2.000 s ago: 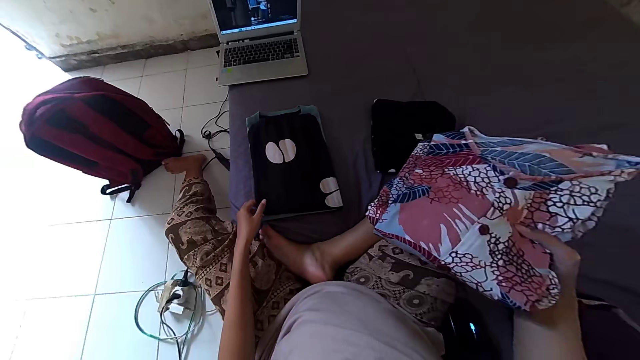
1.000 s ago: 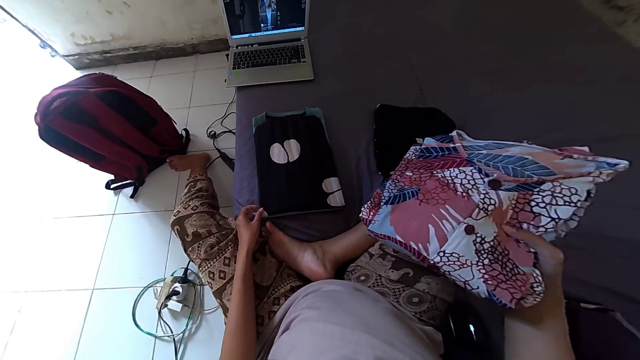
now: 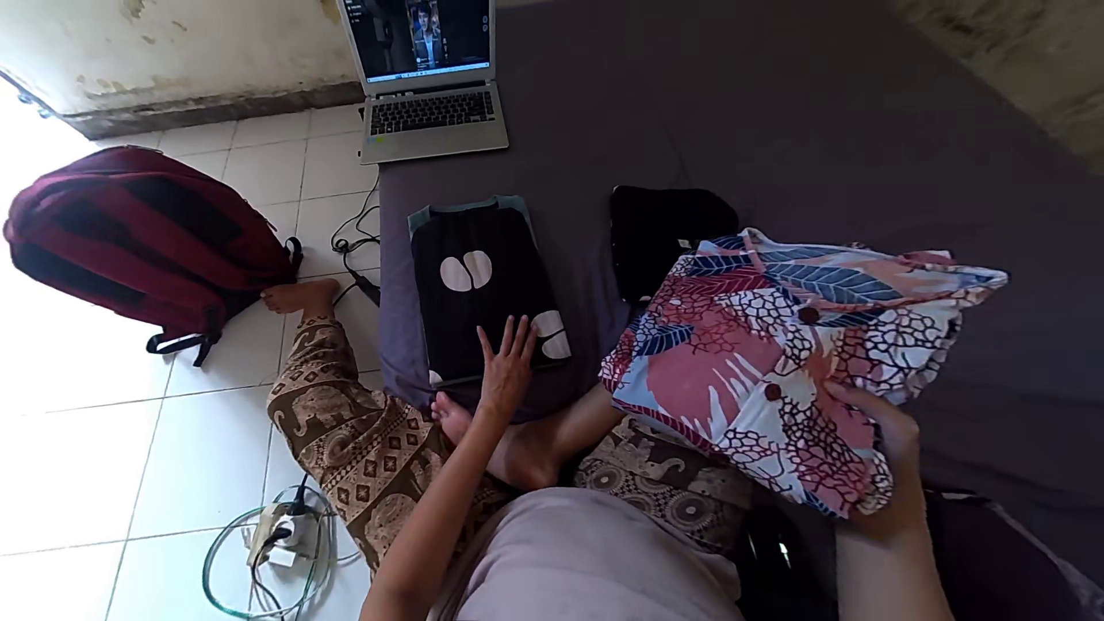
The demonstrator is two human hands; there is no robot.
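My left hand (image 3: 507, 366) lies with its fingers spread on the lower part of a folded black garment (image 3: 483, 302) that has pale oval shapes. That garment rests flat on the dark bedsheet, with a grey-green piece of cloth showing at its top edge. My right hand (image 3: 880, 440) grips a folded shirt (image 3: 733, 354) with a colourful leaf and coral print and dark buttons, held above my lap, thumb on top and the other fingers hidden beneath. Behind the shirt, a black folded cloth (image 3: 660, 228) lies on the sheet, partly covered from view.
An open laptop (image 3: 435, 121) sits at the far left of the bed (image 3: 776, 103). A maroon backpack (image 3: 147, 233) stands on the tiled floor by my foot. Cables run beside the bed, and a power strip (image 3: 289, 530) with a coiled cord lies on the floor at lower left.
My left hand has moved from beside my foot, near the black garment's lower left corner, onto the garment, and its fingers have spread. My right hand still holds the printed shirt.
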